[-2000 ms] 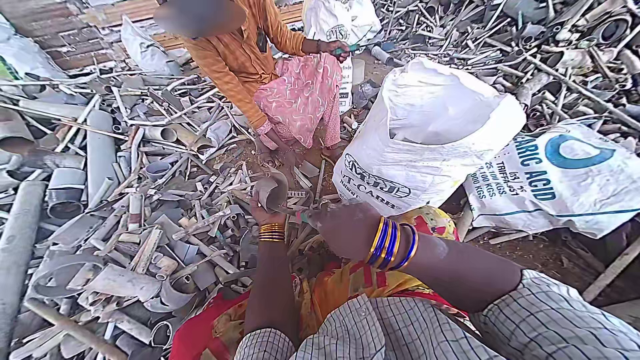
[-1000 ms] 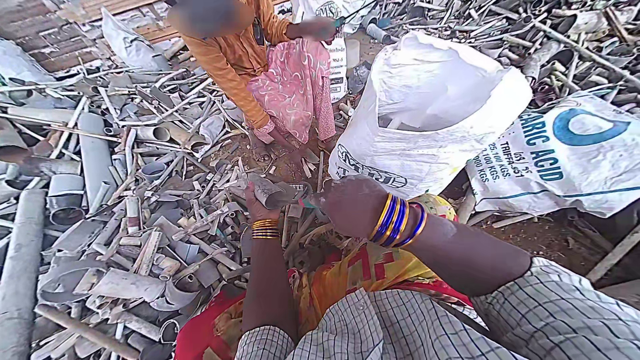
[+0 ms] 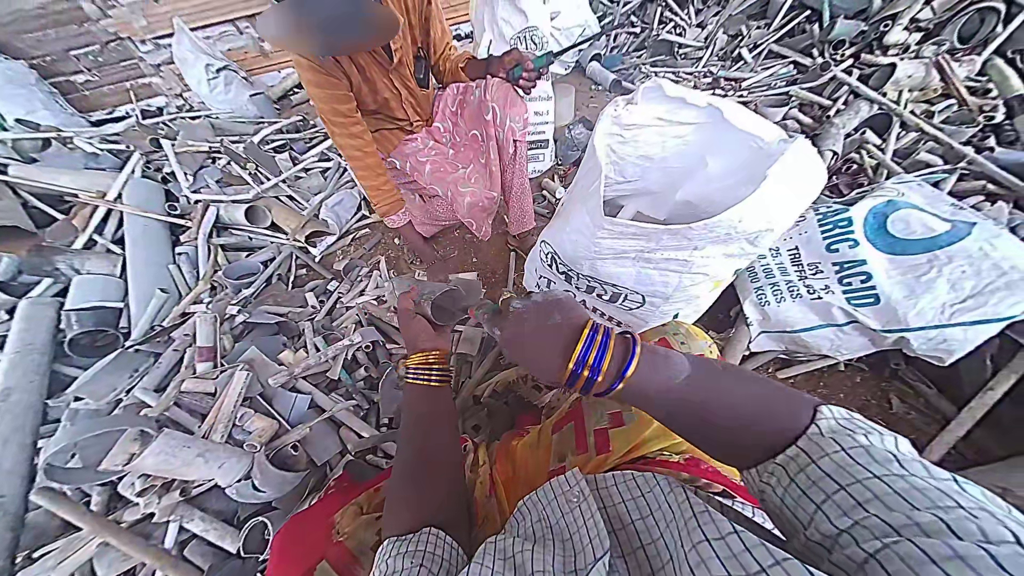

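Note:
In the head view my left hand (image 3: pixel 422 324), with bangles at its wrist, grips a grey plastic pipe piece (image 3: pixel 442 302) whose round end faces right. Just right of it, my right hand (image 3: pixel 538 330) is closed around a small green-handled tool (image 3: pixel 485 314); its working end is mostly hidden and cannot be told. The tool's visible part is close to the pipe piece's open end. Beneath both hands lies a heap of broken grey pipe scraps (image 3: pixel 320 368).
A large open white woven sack (image 3: pixel 680 256) stands right of my hands. A flat printed sack (image 3: pixel 904 272) lies farther right. Opposite, a seated person (image 3: pixel 432 136) holds a green-handled tool (image 3: pixel 532 68). Long pipes (image 3: pixel 28 400) lie at the left edge.
The pipe piece in my left hand has changed its tilt since the oldest frame. Across from me, the person's tool hand has shifted slightly.

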